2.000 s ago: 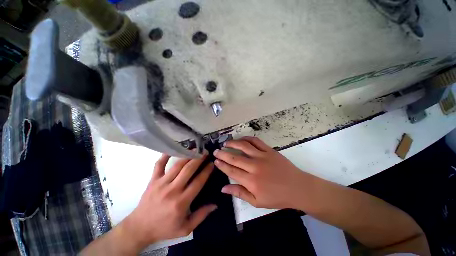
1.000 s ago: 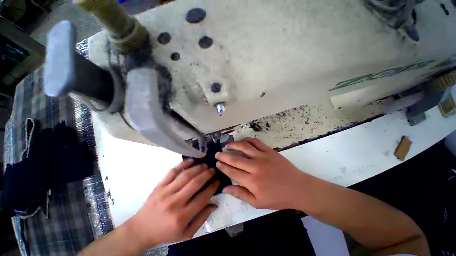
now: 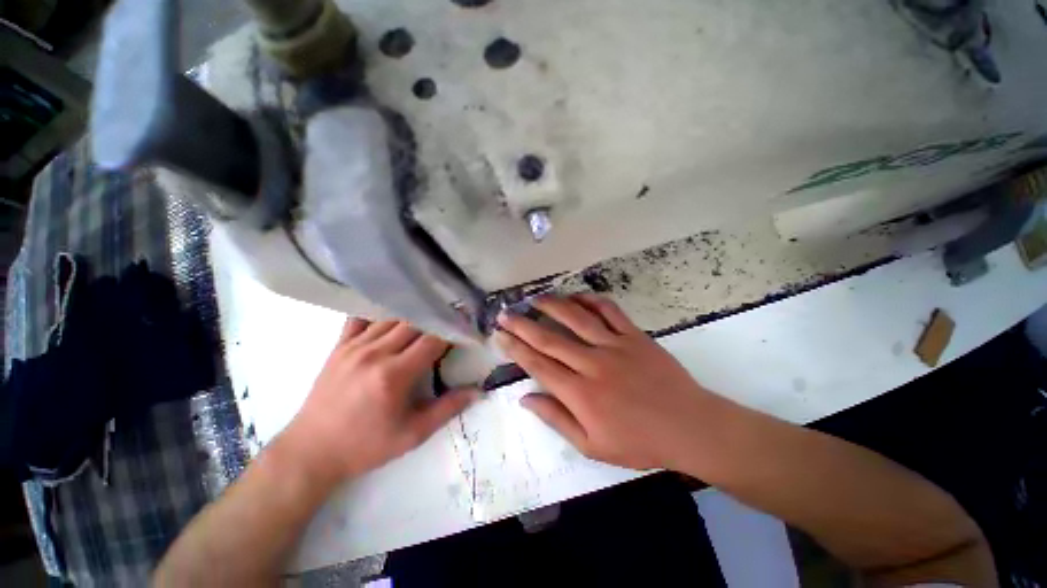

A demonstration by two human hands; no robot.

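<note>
A small part of a dark fabric piece (image 3: 505, 373) shows between my two hands, just in front of the needle area. The rest of it is hidden under my fingers and the machine. My left hand (image 3: 370, 402) lies palm down on the white table, left of the needle, its fingertips partly hidden by the grey curved arm. My right hand (image 3: 586, 373) lies palm down with its fingertips at the presser foot area (image 3: 502, 312), which is mostly covered. Both hands press flat and grip nothing that I can make out.
The cream sewing machine head (image 3: 689, 115) fills the top. The grey curved metal arm (image 3: 362, 218) looms at the left of the needle. A dark fabric bundle (image 3: 103, 356) lies on the plaid cloth (image 3: 138, 517) at left. A small tan block (image 3: 935, 337) lies on the white table (image 3: 804, 368).
The dark fabric between my hands has mostly gone from view in front of the needle, baring white table. My left hand has moved away from the fabric, to the left and up. The view has shifted slightly.
</note>
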